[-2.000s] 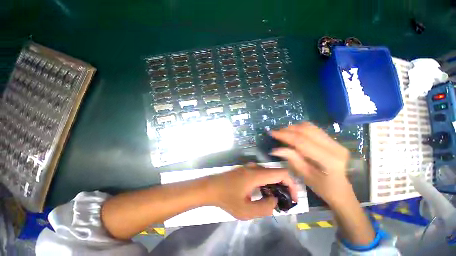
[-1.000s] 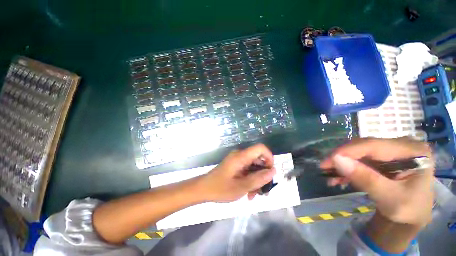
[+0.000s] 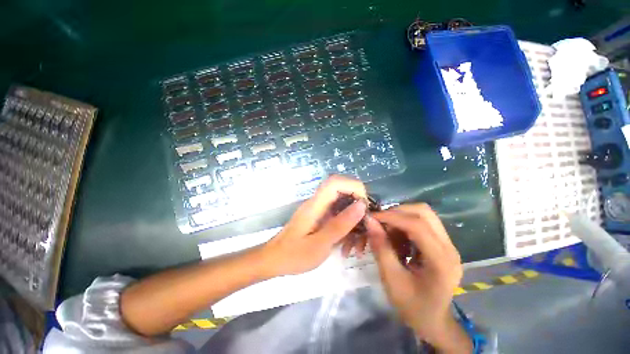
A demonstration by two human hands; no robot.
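Note:
My left hand (image 3: 311, 231) holds a small dark round unit (image 3: 346, 205) above the white paper sheet's right part. My right hand (image 3: 414, 263) meets it from the right, its thumb and finger touching the unit's edge. A dark thing shows inside my right palm, probably the tweezers, mostly hidden by the fingers. The white paper sheet (image 3: 255, 283) lies under both hands. Behind it is the clear blister tray (image 3: 276, 104) with rows of small dark and pale parts; glare hides its lower middle.
A blue bin (image 3: 514, 90) with white scraps stands at right, with round units (image 3: 418, 34) behind it. Beyond are a sheet with tan rectangles (image 3: 546, 180), a white wipe (image 3: 577, 62) and a blue power strip (image 3: 602, 121). A second parts tray (image 3: 41, 180) is far left. The translucent syringe (image 3: 595, 236) lies lower right.
My right hand has come in from the right and now meets my left hand at the unit. The dark tool seen in it before is now mostly hidden. The view has shifted slightly.

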